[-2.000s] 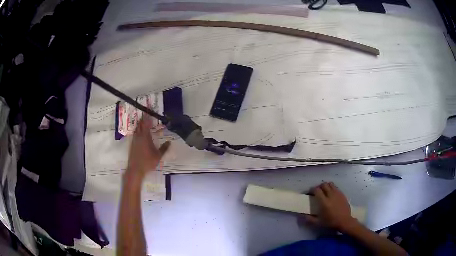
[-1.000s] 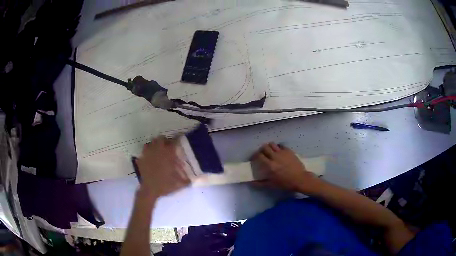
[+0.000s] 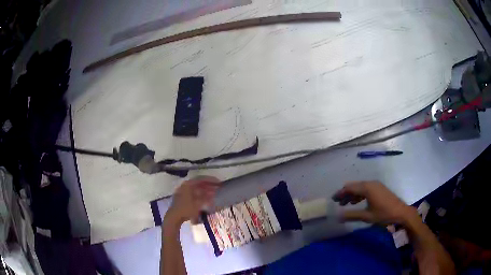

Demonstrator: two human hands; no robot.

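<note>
The wrapped block [image 3: 245, 220], white with red print and dark navy ends, lies across a long cream block [image 3: 313, 209] near the table's front edge. The cream block shows at both sides of it. My left hand [image 3: 194, 201] is at the wrapped block's left end, fingers apart and slightly blurred, not closed round it. My right hand [image 3: 374, 203] is just beyond the cream block's right end, fingers apart and blurred, with nothing visible in it.
The paper marker [image 3: 334, 80] covers the table, with a black phone [image 3: 188, 106] and a wooden strip [image 3: 215, 29] on it. The power cord [image 3: 285, 156] crosses from its dark connector [image 3: 134, 154] to the cutting machine [image 3: 460, 115]. A blue pen [image 3: 379, 153] lies right.
The wrapped block has moved from the paper onto the cream block, and my left hand has let it go. My right hand has come off the cream block and moved right. The view has shifted.
</note>
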